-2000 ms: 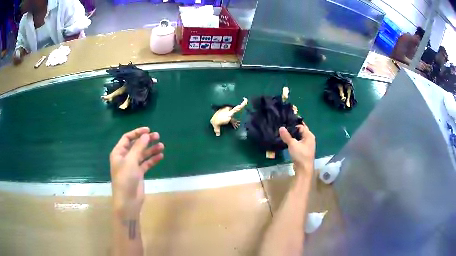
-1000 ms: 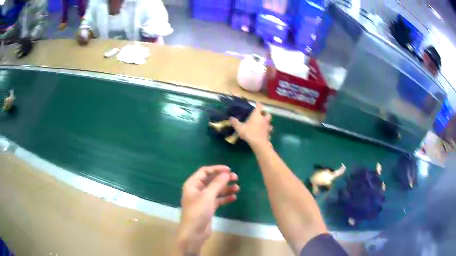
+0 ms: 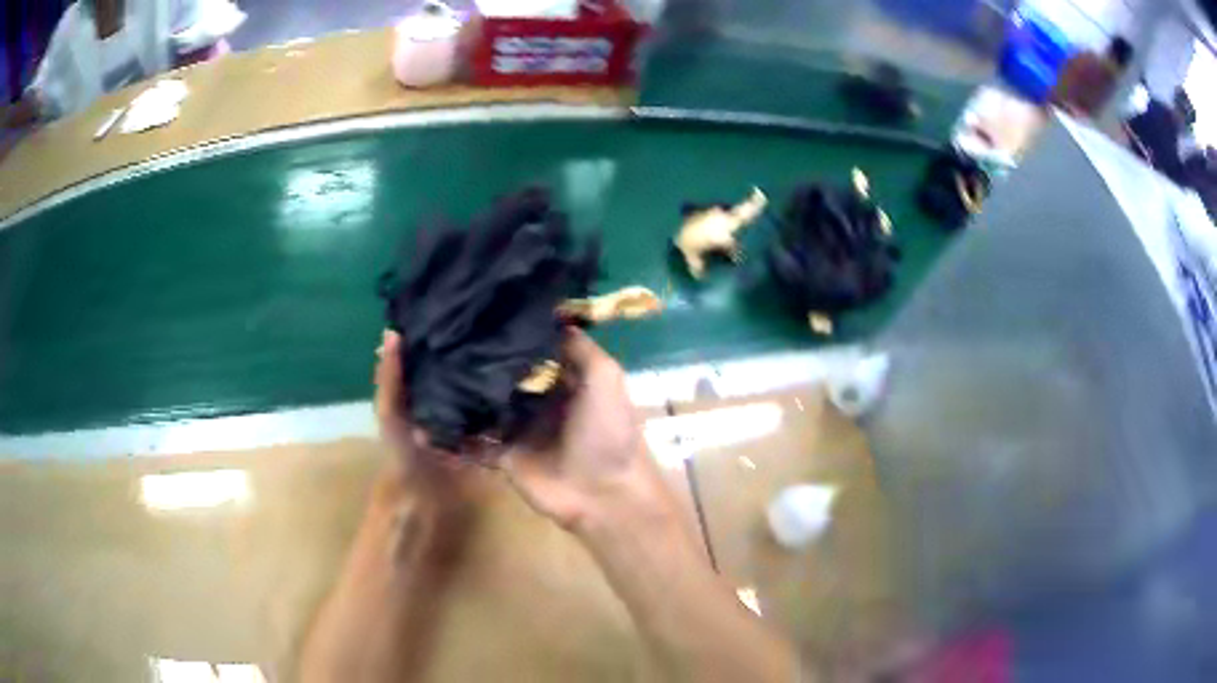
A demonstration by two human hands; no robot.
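Observation:
A black figure assembly [image 3: 487, 314], a bushy ragged mass, is held up over the near edge of the green belt. A cream leg [image 3: 614, 306] sticks out of it to the right, and a shorter cream stub shows at its lower right. My left hand [image 3: 400, 400] holds it from the left and below, its fingers mostly hidden behind the mass. My right hand [image 3: 587, 440] cups it from the lower right. The picture is blurred.
The green belt [image 3: 160, 307] carries a cream body part [image 3: 711, 236] and black assemblies [image 3: 834, 254] at right. Two white glue bottles [image 3: 801, 514] are near the grey metal box [image 3: 1041, 387]. A red box [image 3: 554, 51], pinkish jar [image 3: 427, 48] and a person [image 3: 100, 54] are across the belt.
My right hand has brought the black assembly from the far side of the belt towards me. My left hand now holds it too. The view has swung to the right.

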